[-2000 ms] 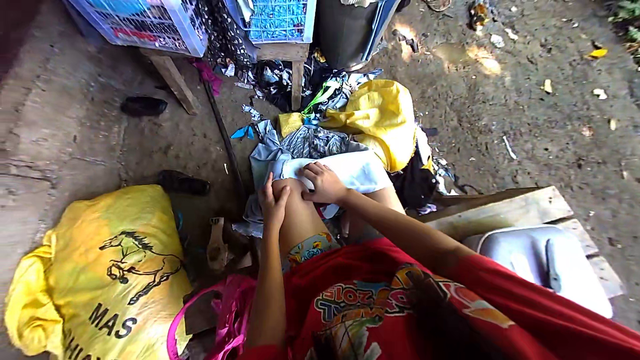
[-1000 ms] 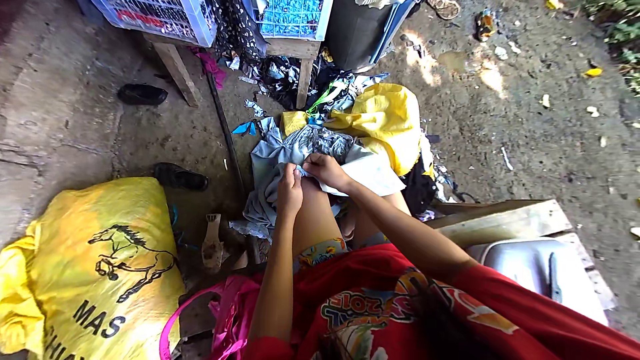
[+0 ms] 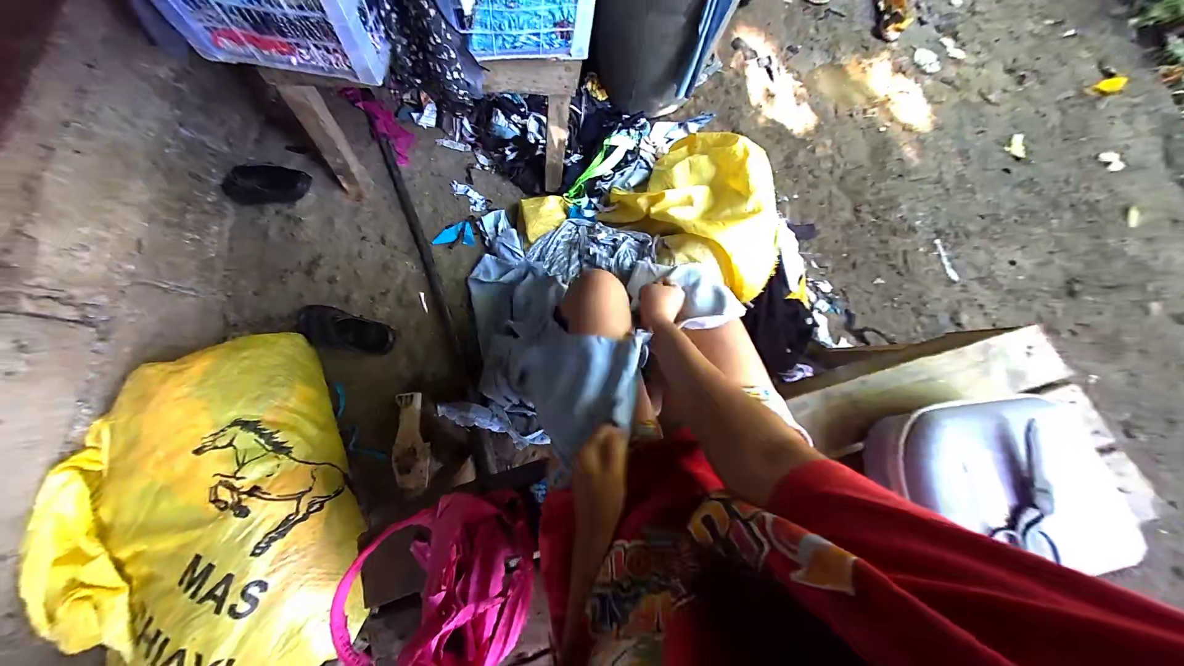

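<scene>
Blue-grey cloth [image 3: 578, 379] is stretched over my knee, and my left hand [image 3: 601, 453], blurred, grips its near edge close to my red shirt. My right hand [image 3: 661, 303] is closed on a pale cloth piece [image 3: 708, 296] above my other thigh. More crumpled grey cloth [image 3: 592, 248] lies just beyond my knees, against a yellow woven sack [image 3: 731, 208]. The fingertips of both hands are partly hidden.
A printed yellow sack [image 3: 250, 444] and pink cloth [image 3: 472, 573] lie at left. Crates [image 3: 527, 32] stand on a wooden bench [image 3: 555, 79] beside a dark bin [image 3: 647, 55]. At right, a pale lidded container [image 3: 1008, 472] rests on wooden boards [image 3: 934, 379]. Black shoes [image 3: 347, 330] lie on the ground.
My hands were close together over the cloth at my knees. My left hand has moved back toward my body with the blue-grey cloth, and the hands are now apart.
</scene>
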